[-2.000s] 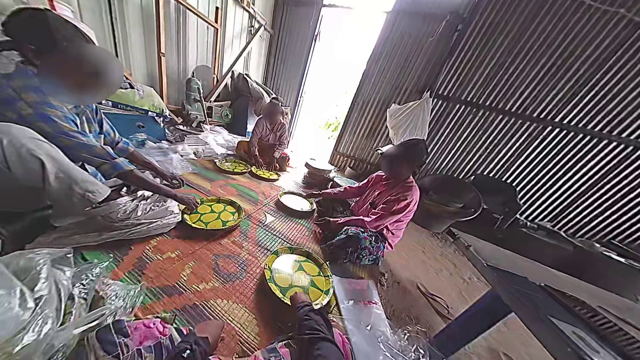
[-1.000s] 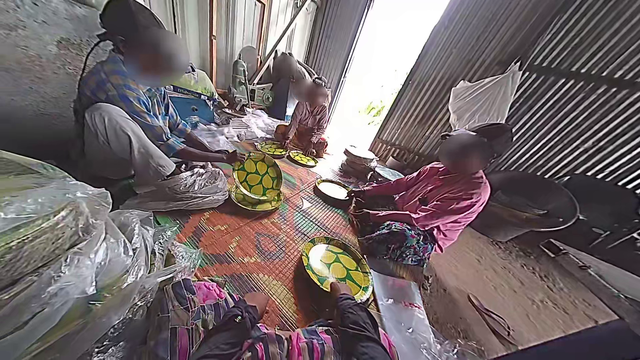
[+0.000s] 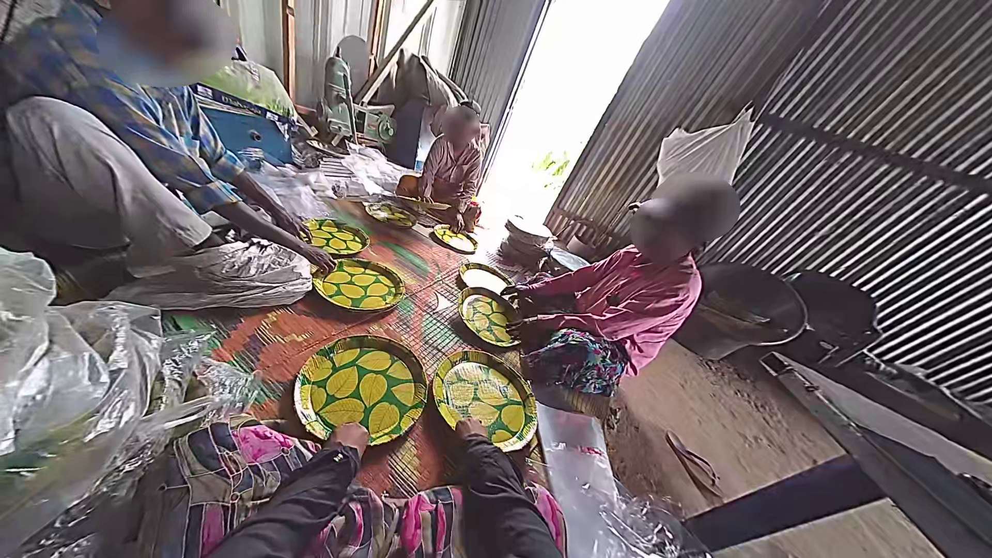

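Two round paper plates with a yellow leaf pattern on green lie side by side before my knees. My left hand (image 3: pixel 350 435) grips the near rim of the left leaf-patterned plate (image 3: pixel 363 387). At the near edge of the right leaf-patterned plate (image 3: pixel 487 399) is my right hand (image 3: pixel 470 428), its fingers on the rim. Both thumbs are partly hidden by the rims or the hands. The two plates almost touch on the woven mat (image 3: pixel 256 349). Dark sleeves cover my forearms.
Three people sit around the mat, handling similar plates (image 3: pixel 359 284). Clear plastic bags (image 3: pixel 101 372) lie at left, a plastic packet (image 3: pixel 577 449) at right. A plate stack (image 3: pixel 528 232) stands near the doorway. Beyond are a large metal pan (image 3: pixel 748 310), a sandal (image 3: pixel 694 461) and a sewing machine (image 3: pixel 339 93).
My left hand has come forward from my lap and now holds a second plate beside the right one. The person in pink now has another patterned plate in front.
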